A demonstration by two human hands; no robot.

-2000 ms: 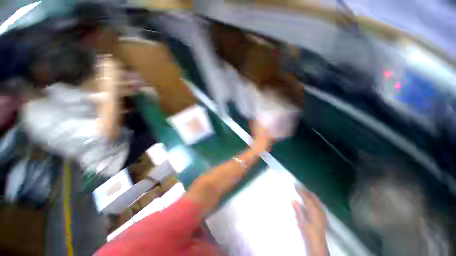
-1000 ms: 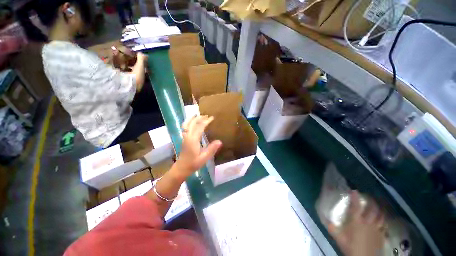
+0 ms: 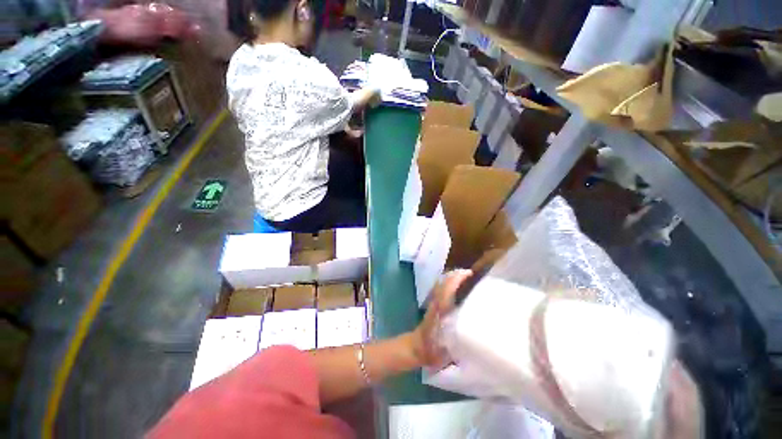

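Note:
A cream appliance unit in a clear plastic bag (image 3: 549, 343) is held up at the lower right, its loose bag end pointing up. My left hand (image 3: 442, 321) is at the left end of the unit, thumb and fingers against it. My right hand (image 3: 683, 403) is mostly hidden behind the unit's right end, and only a blurred part shows. An open retail box (image 3: 470, 210) with tall brown flaps stands on the green belt just behind the unit, partly covered by it. White sheets (image 3: 463, 420) lie at the bottom edge.
White retail boxes (image 3: 287, 334) sit in a group left of the green belt (image 3: 391, 154). More open boxes (image 3: 446, 141) stand along it. A person (image 3: 287, 129) works at the far left side beside stacked papers (image 3: 390, 86). A shelf post (image 3: 549, 163) rises at right.
The bagged unit has been lifted from the right belt towards the open box. My left hand has moved from the box flap to the unit. The view has turned left.

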